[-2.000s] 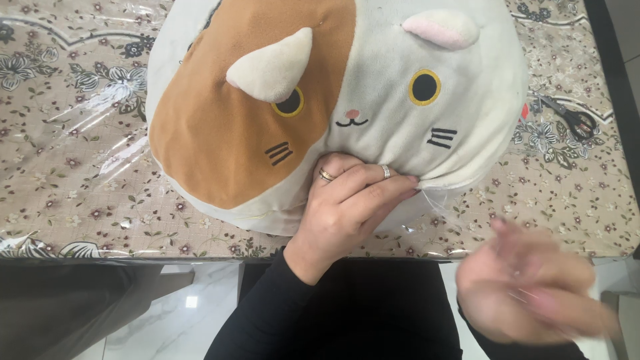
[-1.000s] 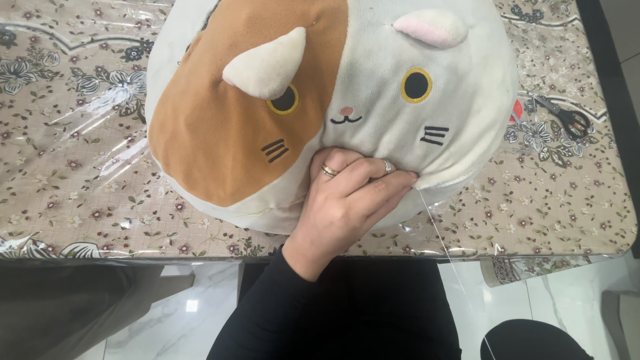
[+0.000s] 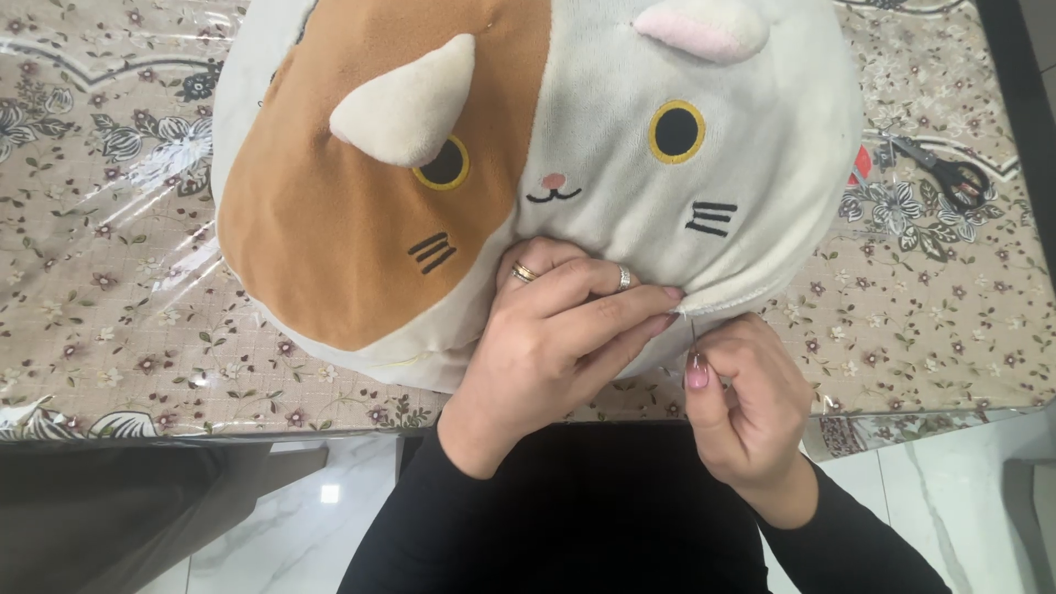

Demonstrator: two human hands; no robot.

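A plush cat cushion (image 3: 610, 148), white with an orange patch, lies face up with its lower edge towards me. My left hand (image 3: 561, 330), with rings on two fingers, pinches the fabric at the lower seam (image 3: 726, 301). Just right of its fingertips, my right hand (image 3: 747, 396) holds a thin sewing needle (image 3: 694, 334) between thumb and forefinger, pointing up at the seam. The needle's tip is at the fabric; whether it has pierced it I cannot tell. Thread is too fine to follow here.
Black-handled scissors (image 3: 949, 173) lie right of the cushion, beside a small red object (image 3: 860, 165) partly hidden by it. A clear plastic cover lies over the floral tablecloth (image 3: 891, 330). The table's front edge runs just below the cushion. A dark chair (image 3: 107, 511) stands at lower left.
My right hand, blurred at lower right two seconds ago and out of view one second ago with thread stretched down from the seam, is back at the seam with the needle. My left hand keeps its pinch.
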